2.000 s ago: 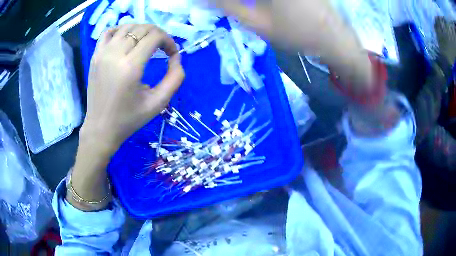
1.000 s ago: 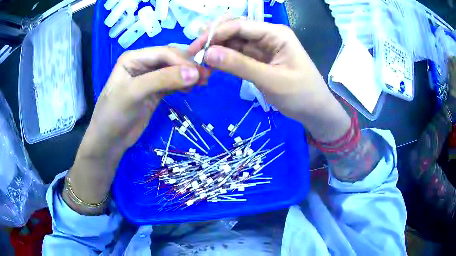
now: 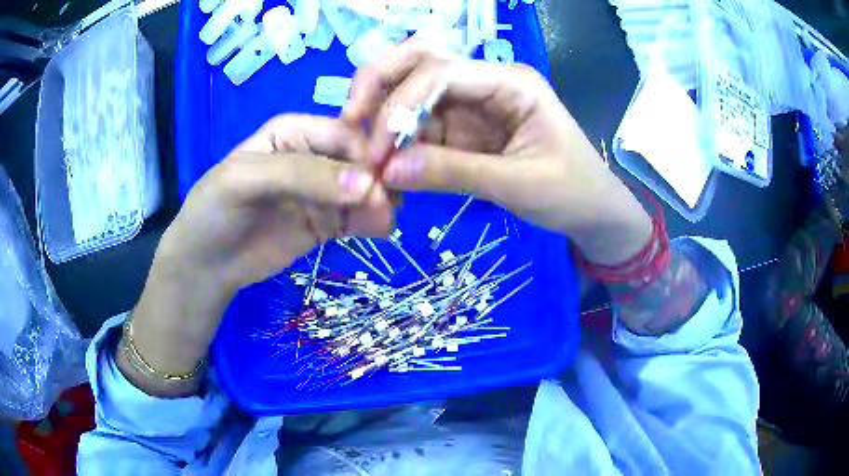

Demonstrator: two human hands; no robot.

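A white block on a stem (image 3: 404, 121) shows between the fingers of my right hand (image 3: 493, 139), with a bit of red wire below it. My left hand (image 3: 284, 191) meets my right hand at the fingertips, its thumb and fingers pinched at the red wire. Both hands are bare and are above the blue tray (image 3: 396, 402). A heap of wired stems with white blocks (image 3: 410, 311) lies at the tray's near end. White plastic plates (image 3: 244, 60) lie at its far end, partly hidden by my right hand. One plate (image 3: 332, 90) lies apart from them.
A clear box of thin white pieces (image 3: 101, 139) stands on the left, above a crinkled clear bag (image 3: 33, 325). A clear box with a white sheet (image 3: 666, 139) stands on the right. A patterned sleeve (image 3: 810, 288) shows at the far right.
My right hand has come in from the upper right to meet my left hand. Since one second ago, both hands have moved slightly nearer, and the block has shifted up and right relative to the fingertips.
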